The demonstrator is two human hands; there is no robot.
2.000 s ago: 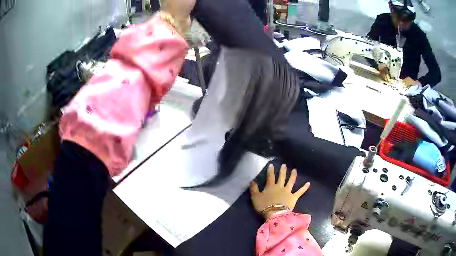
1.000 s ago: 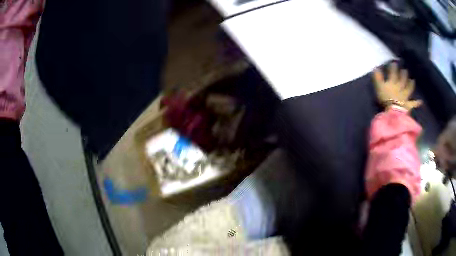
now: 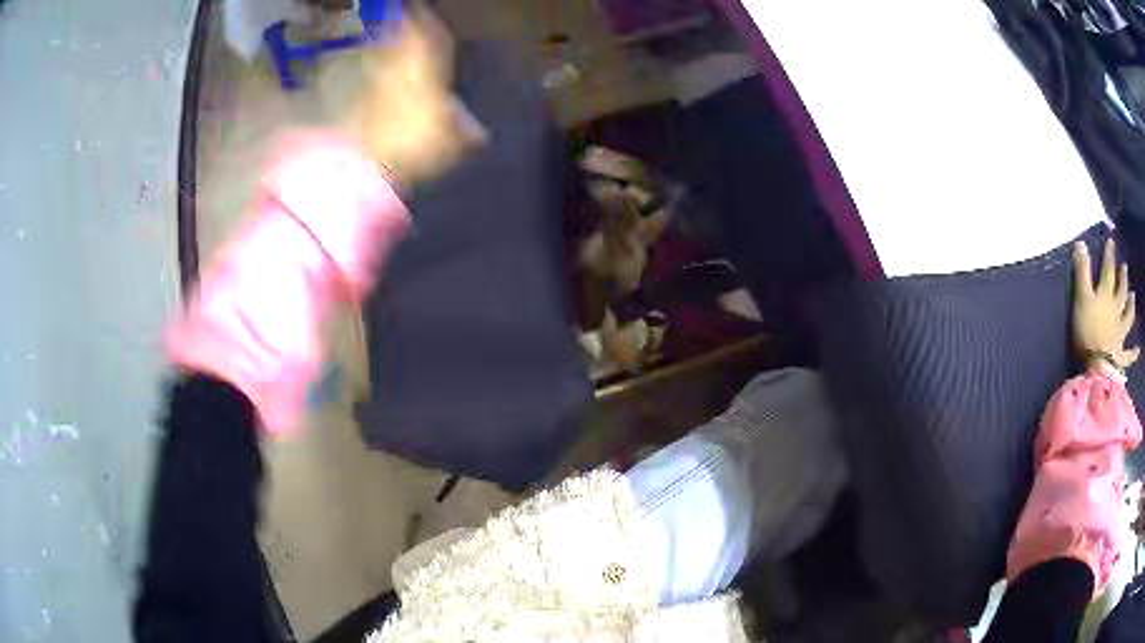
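Observation:
My left hand (image 3: 421,107) is raised at the upper left and motion-blurred. It appears closed on the upper edge of a dark fabric piece (image 3: 483,295), which hangs over the floor; the finger grip is not clear. My right hand (image 3: 1105,304) lies flat with fingers spread at the right edge of the view. It rests on dark, fine-ribbed fabric (image 3: 973,352) beside the white table surface (image 3: 935,126). This fabric drapes down over the near table edge. Both forearms wear pink oversleeves.
An open carton (image 3: 678,371) on the floor holds maroon and tan cloth. A blue object (image 3: 333,44) lies on the floor at the upper left. A pale wall (image 3: 88,314) runs along the left. My cream fluffy top and light trousers show below. Dark cloth (image 3: 1080,75) lies at upper right.
The view has swung down and left, off the sewing machines. My left hand has come back into view with the dark piece beside it. My right hand remains flat on the dark fabric.

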